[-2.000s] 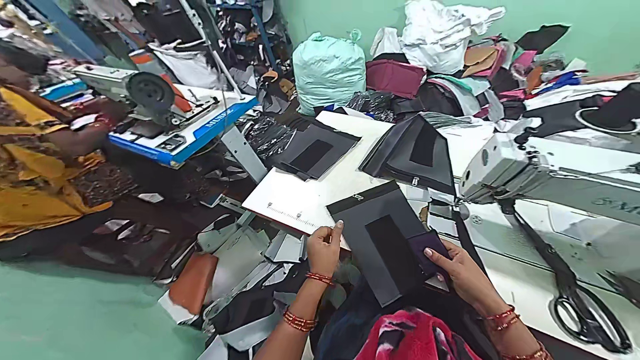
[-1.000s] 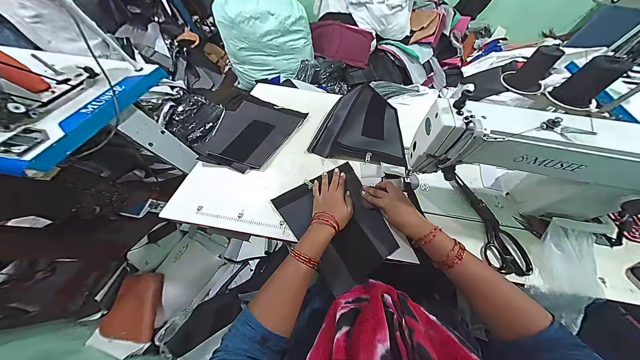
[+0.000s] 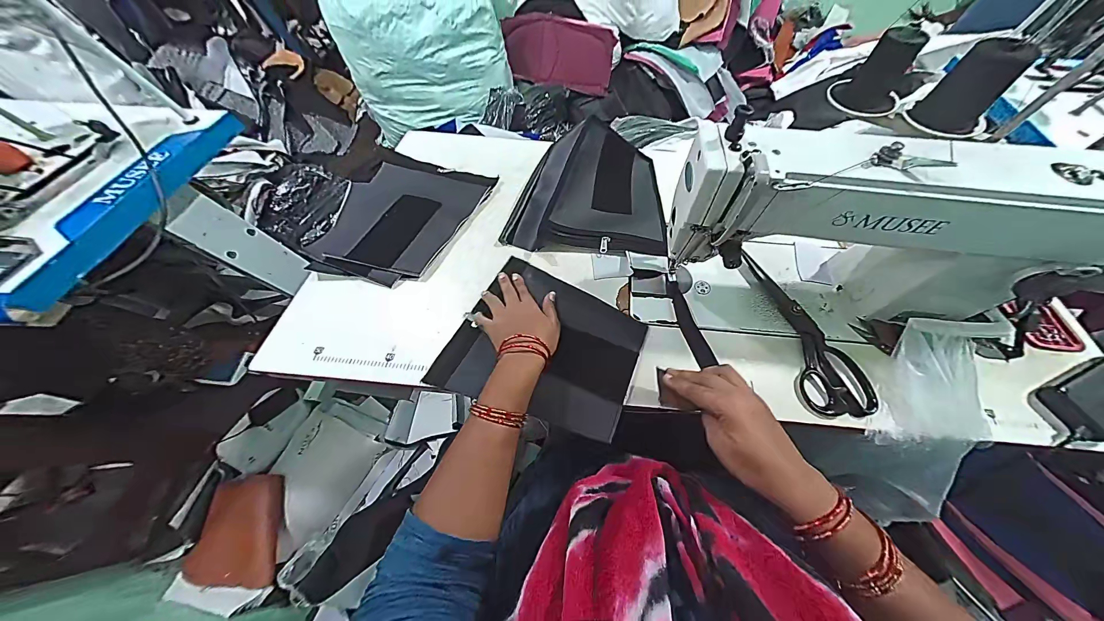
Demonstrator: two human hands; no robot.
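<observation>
My left hand lies flat, fingers spread, on a black fabric panel that overhangs the front edge of the white sewing table. A darker strip crosses the panel. My right hand pinches a small dark piece at the table's front edge, close to a black strip that runs back to the needle area of the white sewing machine. Behind the panel stands a fanned stack of black panels, with a zipper pull at its lower edge. More dark panels lie to the left.
Large black-handled scissors lie right of the strip. Clear plastic hangs over the front edge. Two black thread cones stand behind the machine. A second machine table is at left; scraps pile below. A pale green sack stands behind.
My right hand has moved right, off the machine side of the panel, to the table's front edge. The panel, held in both hands two seconds ago, now lies on the table under my left hand.
</observation>
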